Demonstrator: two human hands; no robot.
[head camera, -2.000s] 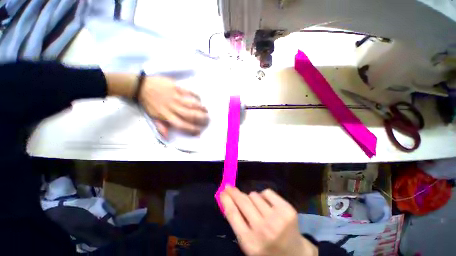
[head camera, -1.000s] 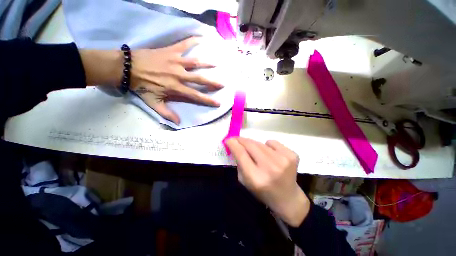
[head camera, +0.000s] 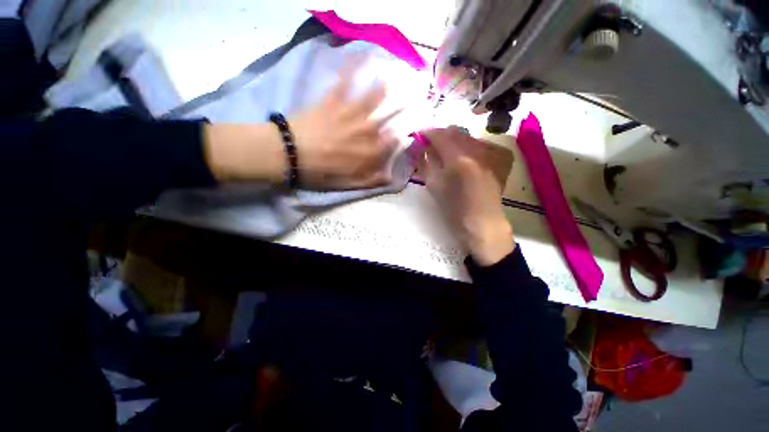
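Observation:
A light grey garment panel (head camera: 244, 207) with a dark edge lies on the white table left of the needle. A magenta strip (head camera: 379, 35) runs along its far edge, up to the presser foot area (head camera: 438, 94), which is washed out by glare. My left hand (head camera: 346, 139) lies spread on the panel, blurred, with a beaded bracelet at the wrist. My right hand (head camera: 459, 181) is at the panel's right edge, fingers closed on the short near end of the magenta strip (head camera: 415, 148). The fingertips are blurred.
The off-white machine head (head camera: 540, 51) hangs over the upper right. A folded magenta strip (head camera: 556, 207) and dark red scissors (head camera: 645, 263) lie right of the needle. Grey cloth (head camera: 67, 34) is at the upper left. A red-orange bag (head camera: 637, 359) and cloth heaps (head camera: 126, 337) are below the table.
The panel has turned, with more magenta strip showing beyond the needle and less on the near side. My right hand has moved up to the panel edge. The view has shifted.

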